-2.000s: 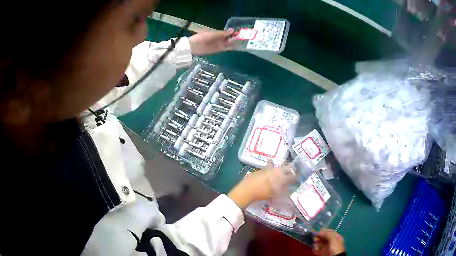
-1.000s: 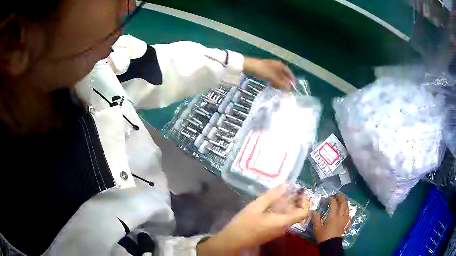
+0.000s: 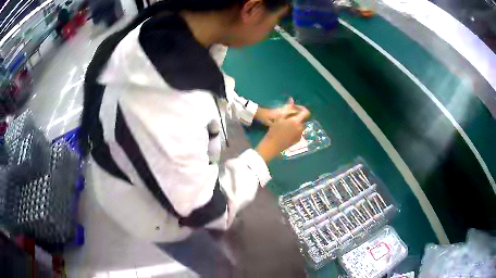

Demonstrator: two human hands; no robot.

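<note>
Neither of my hands is in view. Nearest in front, a clear tray (image 3: 340,209) lies on the green bench at the lower right, with rod-shaped parts in two columns, white ends and silvery middles. A clear lidded box (image 3: 375,253) with a red-framed white label lies against its near side. Part of another white label (image 3: 403,275) is cut off by the bottom edge. A second clear box (image 3: 311,140) with a white label lies farther up the bench, under another person's hands.
A person in a white and black jacket (image 3: 163,136) fills the left and centre, both hands (image 3: 285,127) together over the second box. A bulging clear bag (image 3: 462,260) is at bottom right. Grey stacked trays (image 3: 46,201) stand at left. A blue container (image 3: 315,16) stands at the top.
The view has swung left. The dark-sleeved hand at the bottom has left the picture. The other person's hands have moved from the near boxes to a box farther up the bench.
</note>
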